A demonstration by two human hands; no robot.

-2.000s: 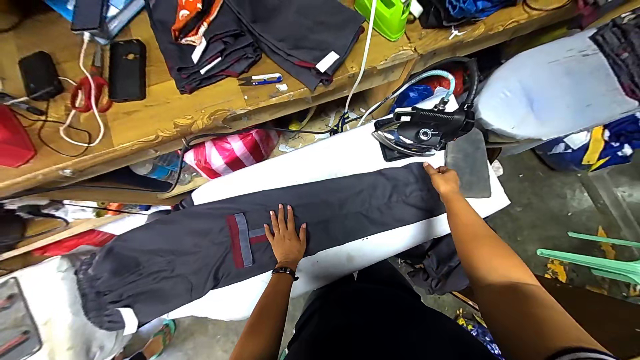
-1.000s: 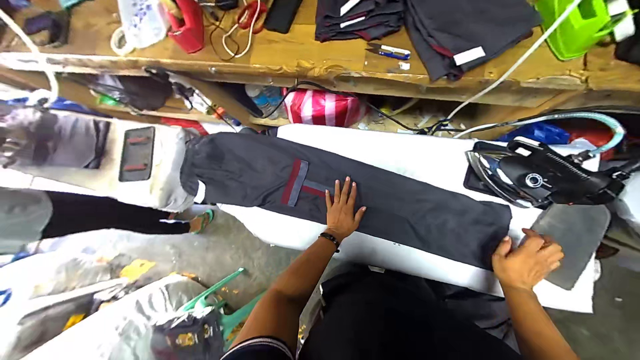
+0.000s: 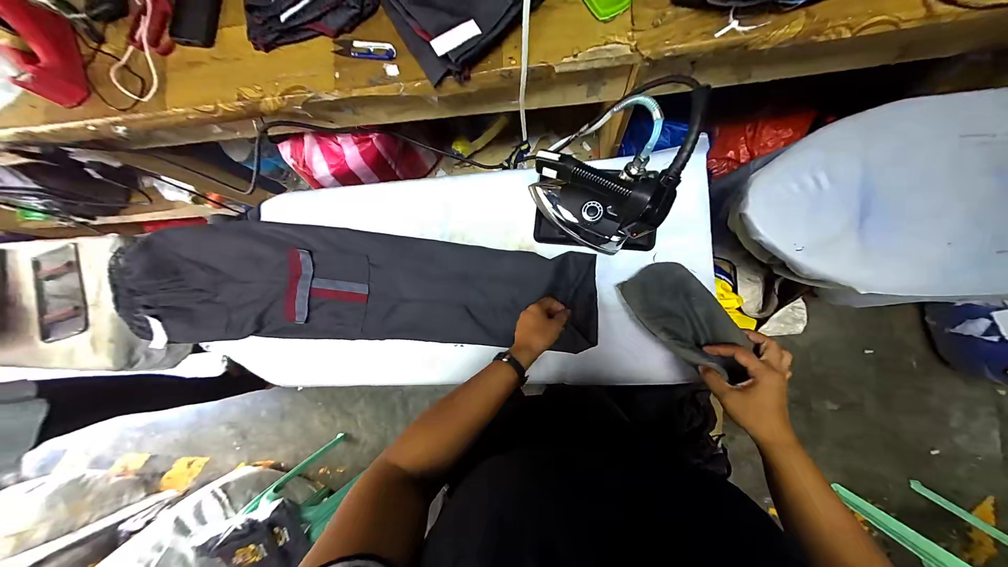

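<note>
Dark grey trousers lie lengthwise on a white padded ironing board, with a pocket trimmed in maroon and grey and a gathered waist at the left. My left hand pinches the fabric near the leg's hem, where the layers are slightly lifted and creased. My right hand grips the near corner of a grey cloth at the board's right end, the cloth partly raised. A black steam iron rests on a dark pad behind the hem, its hose rising behind it.
Behind the board runs a wooden table with folded dark garments and thread snips. A second padded board is at the right. A striped bag sits under the table. Green plastic legs stand at lower left.
My left hand has moved right along the trouser leg from beside the pocket to the hem. My right hand has left the hem and taken hold of the grey cloth, which lay flat before.
</note>
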